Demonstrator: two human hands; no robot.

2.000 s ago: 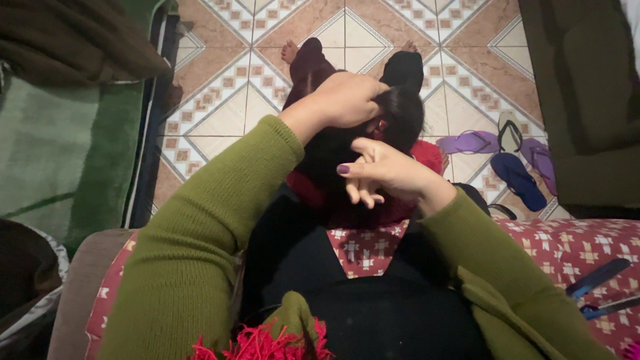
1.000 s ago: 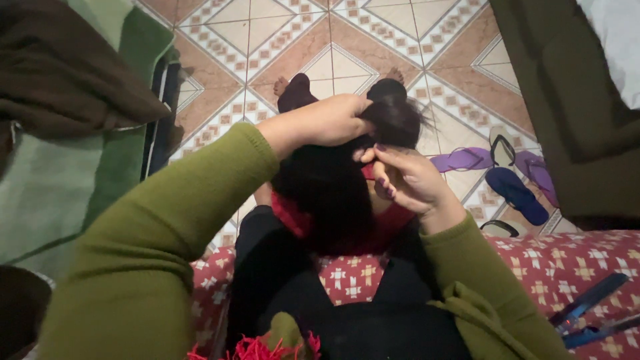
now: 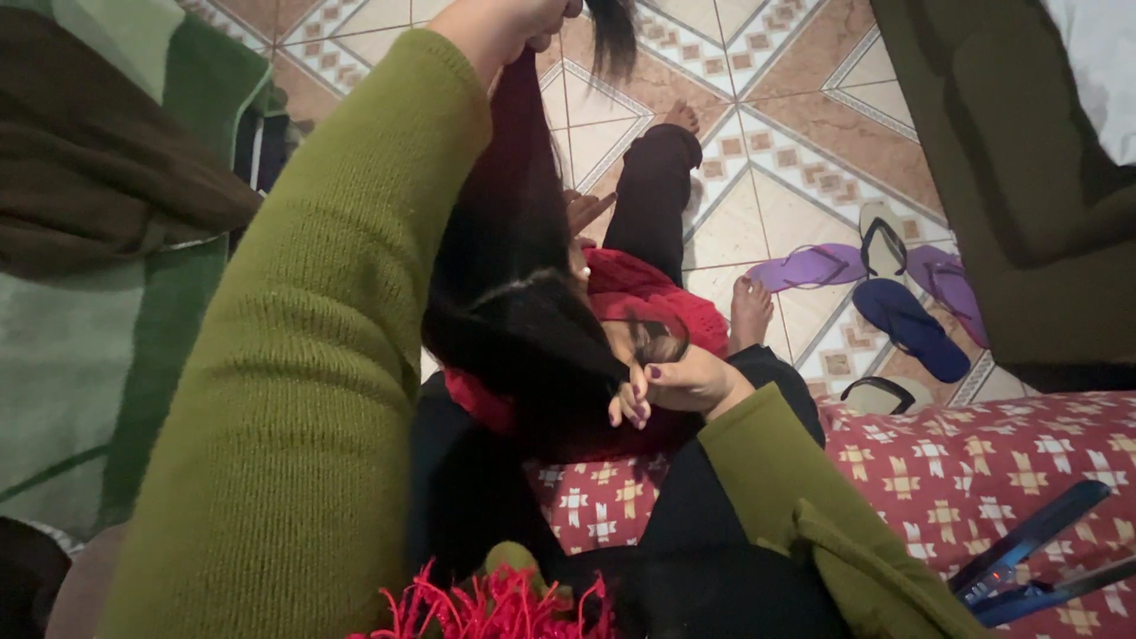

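A person in a red knitted garment (image 3: 652, 293) sits on the floor between my knees, with long dark hair (image 3: 524, 355) that shows a parting line. My left hand (image 3: 524, 22), at the top edge of the view, is closed around a raised length of this hair, whose loose end hangs beyond the fist. By the side of the person's head and neck, my right hand (image 3: 679, 386) pinches a strand of hair between thumb and fingers. A blue hair straightener (image 3: 1021, 555) lies with its arms apart on the patterned red cover at the lower right.
Purple flip-flops (image 3: 812, 266), a blue flip-flop (image 3: 910, 328) and pale ones lie on the tiled floor (image 3: 612, 106). A dark brown piece of furniture (image 3: 994, 213) stands at right. Green fabric (image 3: 62, 355) and a brown cloth (image 3: 98, 151) are at left. The red patterned cover (image 3: 941, 444) runs beneath me.
My left hand has moved up and away from the person's head, drawing a length of hair out with it. The person's head has tilted, and the right hand remains near the neck.
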